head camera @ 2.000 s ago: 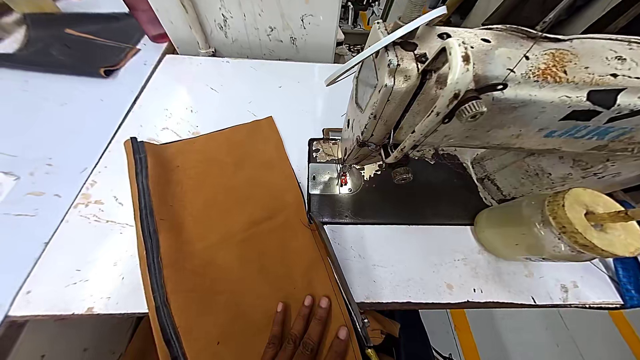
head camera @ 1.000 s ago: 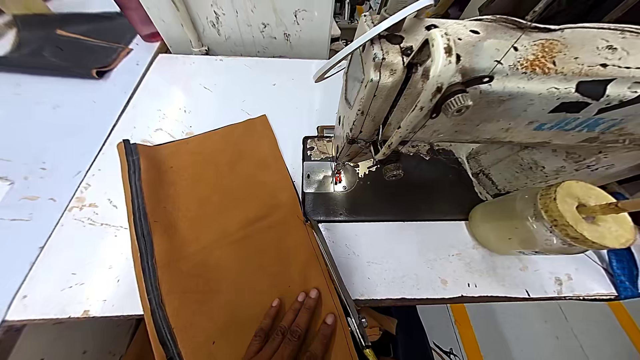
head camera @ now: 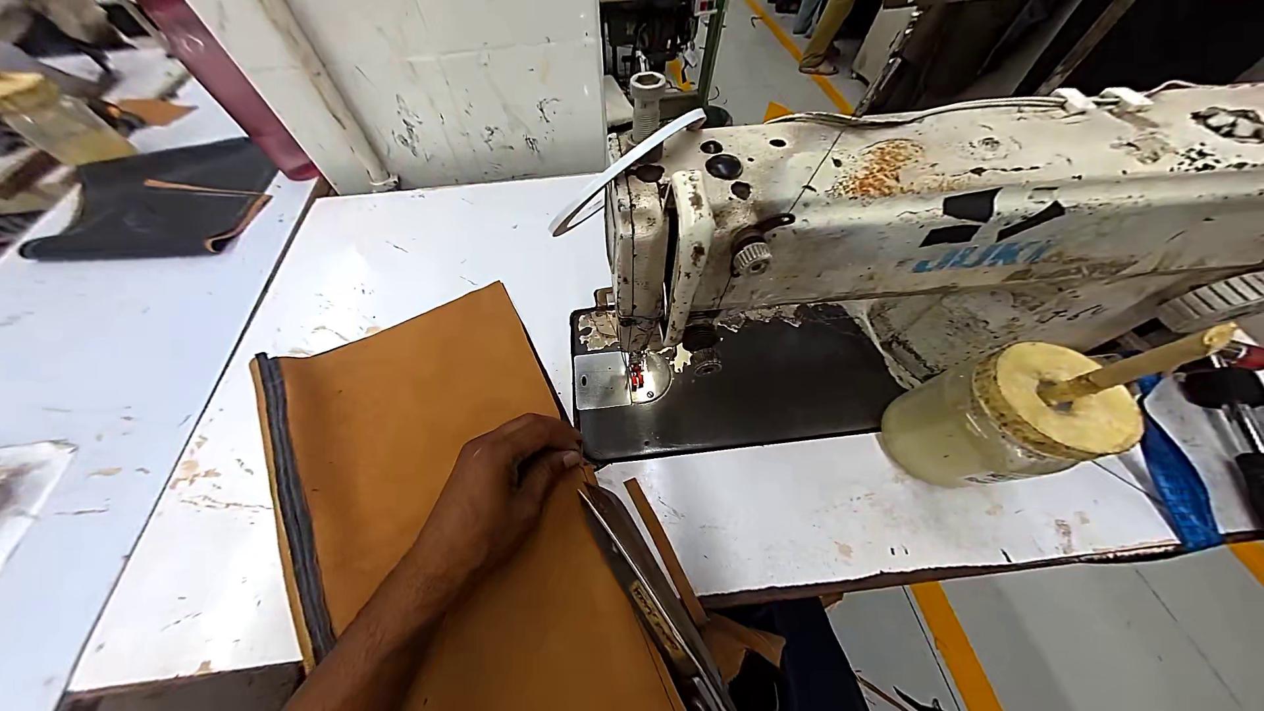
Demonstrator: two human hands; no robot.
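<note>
A tan leather panel point(head camera: 425, 395) lies on the white sewing table, a dark zipper-like strip point(head camera: 293, 504) along its left edge. My left hand point(head camera: 504, 484) rests on the panel, thumb and fingers pinched at its right edge beside the machine bed. Just below those fingertips are the tips of metal scissors point(head camera: 647, 583), whose blades run along the panel's right edge. A narrow tan strip point(head camera: 664, 543) stands apart to the right of the blades. The scissors' handles are cut off by the bottom of the view, and my right hand is not visible.
A worn Juki sewing machine point(head camera: 889, 217) with a black bed point(head camera: 770, 395) stands right of the panel. Near the table's front edge is a jar point(head camera: 968, 425) of pale liquid with a stick through its lid. Dark folded material point(head camera: 148, 197) lies on the left table.
My left hand has moved up from lying flat near the panel's lower edge to pinching its right edge by the machine bed. The narrow strip now shows beside the scissors. The view has shifted.
</note>
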